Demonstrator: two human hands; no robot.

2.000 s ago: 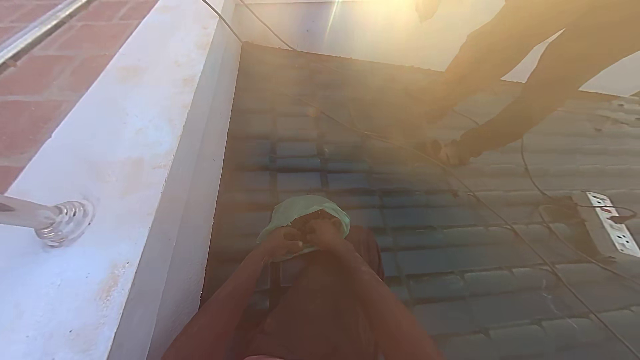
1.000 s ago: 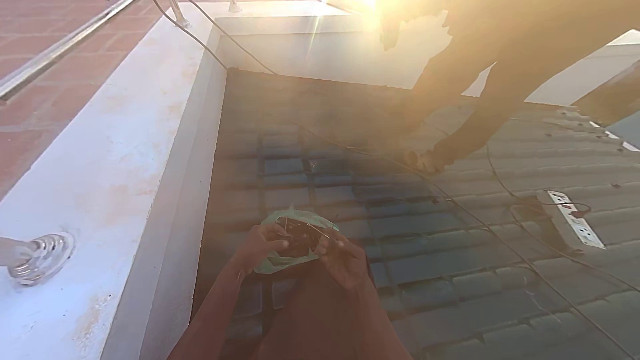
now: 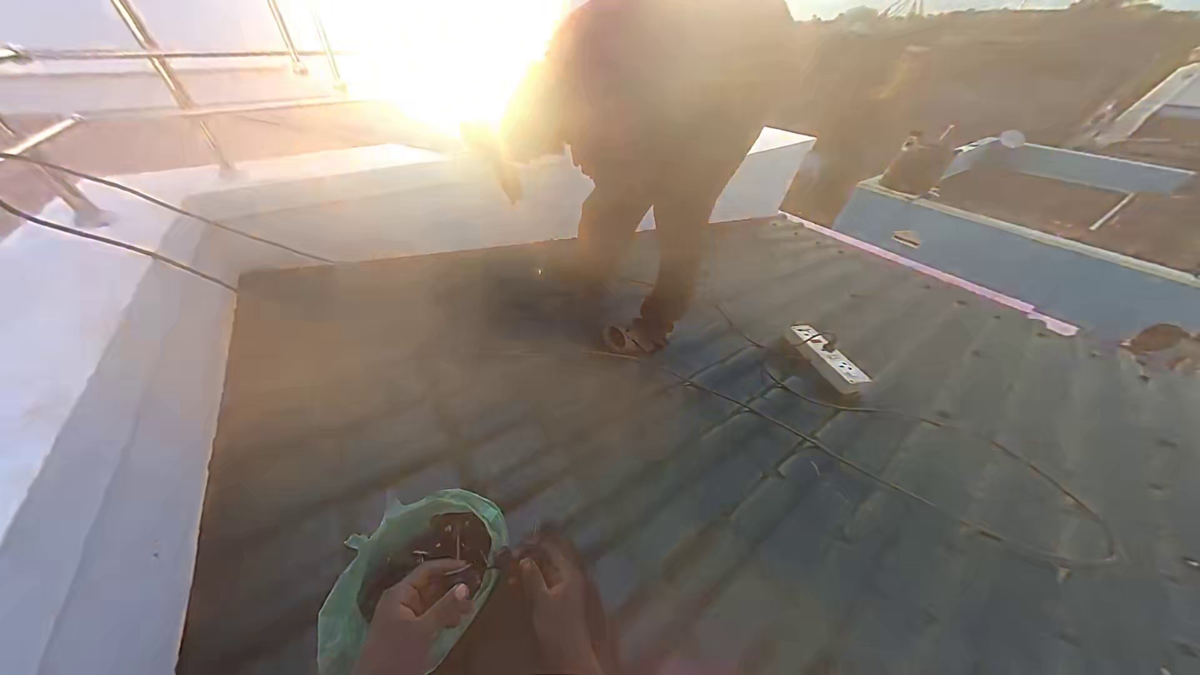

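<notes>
A green plastic bag (image 3: 345,600) stands with its mouth wide at the lower middle of the head view. Dark small pieces, some thin and screw-like, lie inside it. My left hand (image 3: 422,609) reaches into the bag's mouth, thumb and fingers closed around a small thin piece. Just right of the bag's rim, my right hand (image 3: 561,600) has its fingertips together near a small dark thing. Whether that hand grips it cannot be told. Under both lies a dark tile-profile roof sheet (image 3: 675,562).
A person (image 3: 656,122) stands ahead on the roof against strong glare. A white power strip (image 3: 830,359) with a plugged-in cable (image 3: 806,438) lies right of that person's feet. A white parapet (image 3: 112,450) with metal railing (image 3: 169,75) borders the left; a grey-blue ledge (image 3: 1012,253) is at far right.
The view has tilted up. My right hand, which was at the bag's rim, is now beside it, apart from my left hand. The bag's mouth was narrower two seconds ago.
</notes>
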